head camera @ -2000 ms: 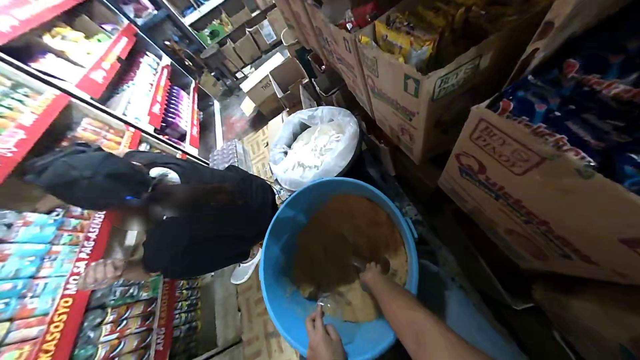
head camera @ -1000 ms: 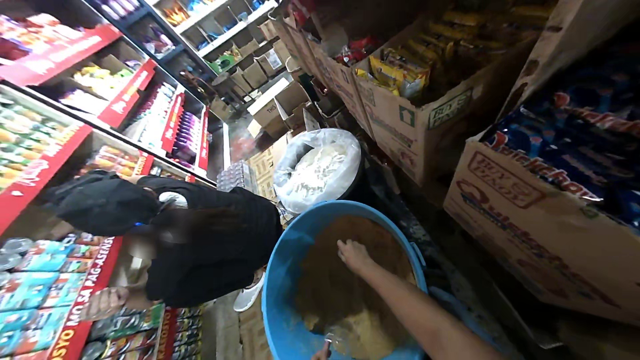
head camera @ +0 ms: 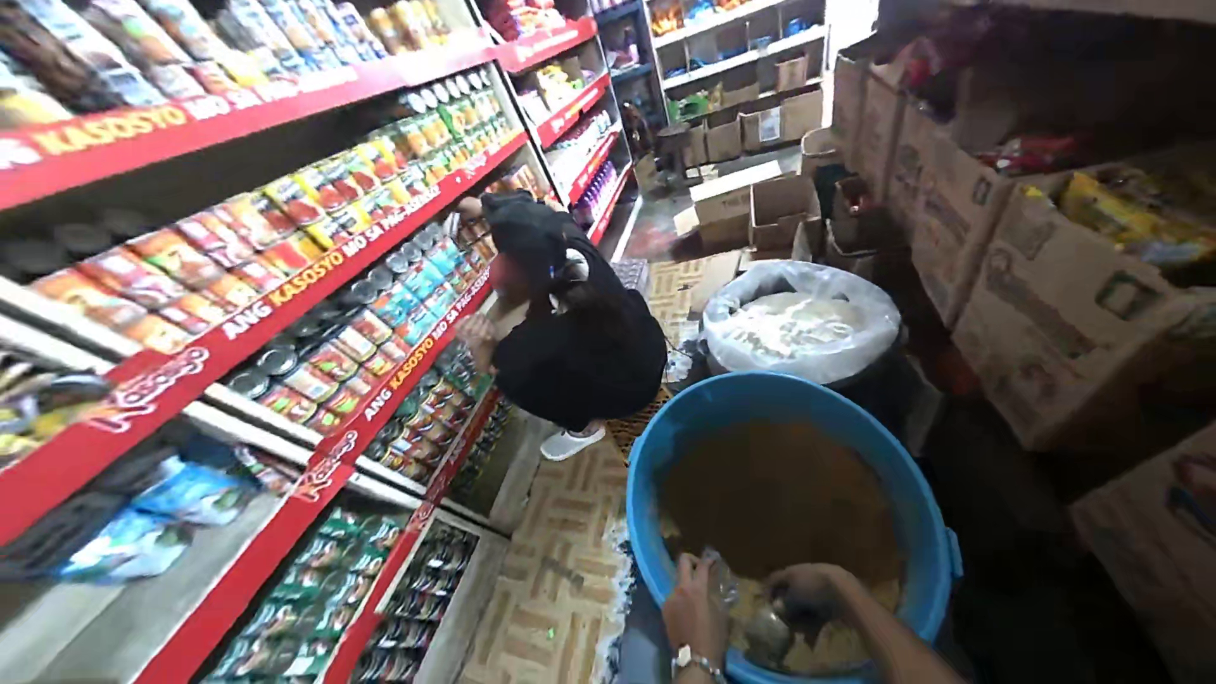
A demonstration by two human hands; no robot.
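Note:
A large blue plastic tub point(head camera: 649, 532) holds brown granular material point(head camera: 779, 494), which looks like brown sugar. My left hand point(head camera: 698, 598) is over the tub's near left rim, its fingers closed on a clear plastic bag point(head camera: 722, 575). Inside the tub, my right hand point(head camera: 812, 594) grips what looks like a scoop point(head camera: 768, 635), low over the paler material. The scoop is partly hidden by my fingers and blurred. The bag and the scoop are close together.
Behind the tub stands a container lined with clear plastic point(head camera: 869, 328), holding white material. A person in black point(head camera: 589, 332) crouches by shelves of canned goods point(head camera: 332, 252) on the left. Cardboard boxes point(head camera: 1054, 332) line the right side. Patterned flooring point(head camera: 541, 570) runs between.
My right hand has moved from the middle of the brown material to its near side, beside my left hand. The view has swung left, showing more shelves. The crouching person's arm now reaches to the shelf.

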